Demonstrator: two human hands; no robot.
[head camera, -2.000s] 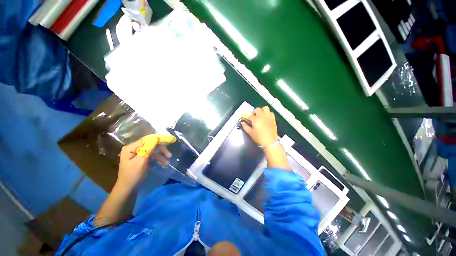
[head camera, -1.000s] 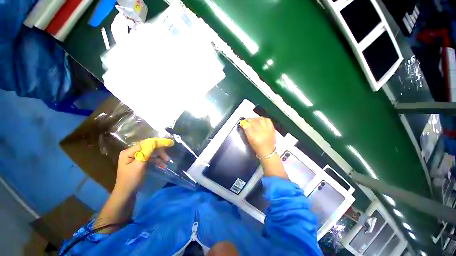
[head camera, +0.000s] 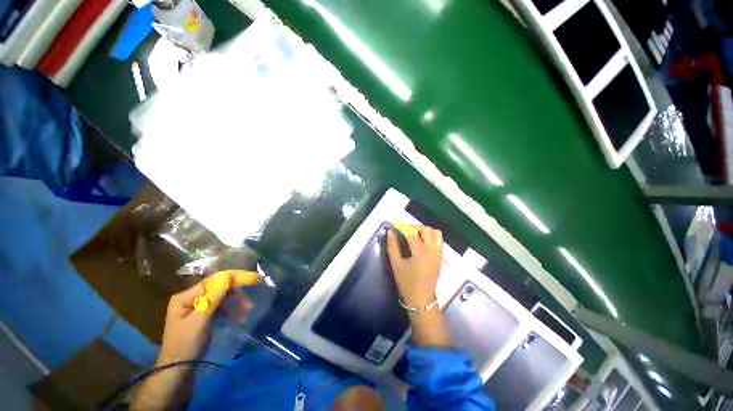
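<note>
A dark grey tablet (head camera: 362, 301) with a white label near its lower end lies in the left slot of a white foam tray (head camera: 307, 311). My right hand (head camera: 418, 269), with a yellow finger cot, rests its fingertips on the tablet's upper camera corner. Whether a tiny piece is under them is hidden. My left hand (head camera: 197, 313), with yellow finger cots, is raised left of the tray, its index finger extended. A small white glint shows at that fingertip; I cannot tell if it is a held film.
Two more tablets lie in the tray's other slots, partly behind my right arm. Overexposed white sheets (head camera: 233, 136) are stacked beyond my left hand. A brown carton (head camera: 112, 257) with clear plastic is at left. A green conveyor (head camera: 514, 144) runs behind the tray, with another white tray (head camera: 585, 96) across it.
The view has shifted, so the tray and both hands appear lower. My right fingertips stay at the tablet's camera corner, with the fingers posed differently. My left hand keeps a similar pose.
</note>
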